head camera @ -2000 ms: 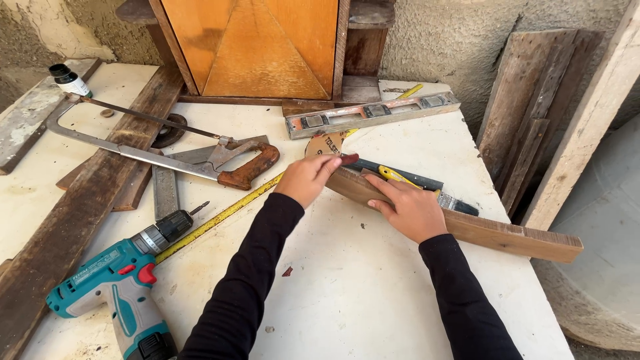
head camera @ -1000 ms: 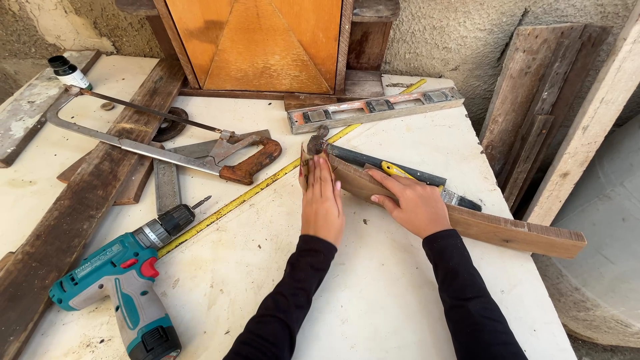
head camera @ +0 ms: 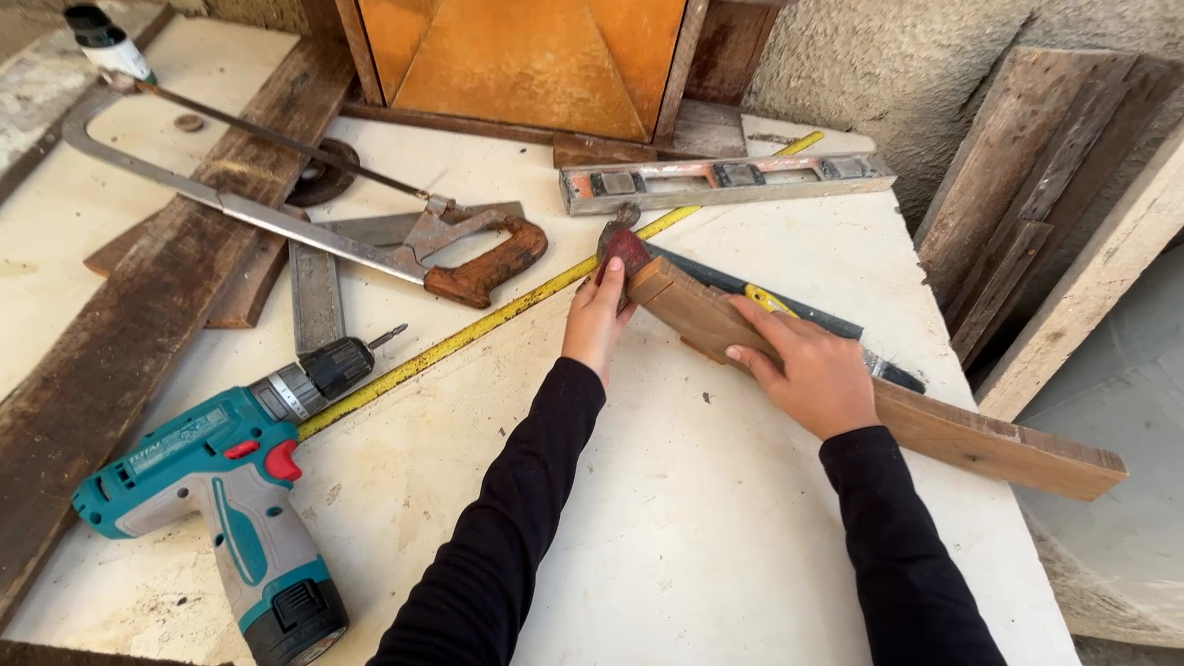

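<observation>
My right hand (head camera: 809,370) grips a curved wooden piece (head camera: 971,435) that lies slantwise and juts past the table's right edge. Between the fingers of my left hand (head camera: 597,314) is a folded piece of reddish sandpaper (head camera: 626,254), held at the wood's near-left end. Just behind that end shows the metal head of a hammer (head camera: 618,227), partly hidden. Behind the wood lie a dark bar (head camera: 721,273), a yellow-handled tool (head camera: 766,299) and a brush (head camera: 893,372).
A cordless drill (head camera: 222,472), a hacksaw (head camera: 277,222) and a try square (head camera: 316,291) lie left. A yellow folding rule (head camera: 481,324) crosses the white table (head camera: 694,555). A spirit level (head camera: 731,180) is at the back, near an orange wooden panel (head camera: 527,65). Planks (head camera: 1027,166) lean at right.
My left hand, flat along the wood's end a second ago, is now raised at its tip with the reddish sandpaper showing. My right hand has stayed on the wood.
</observation>
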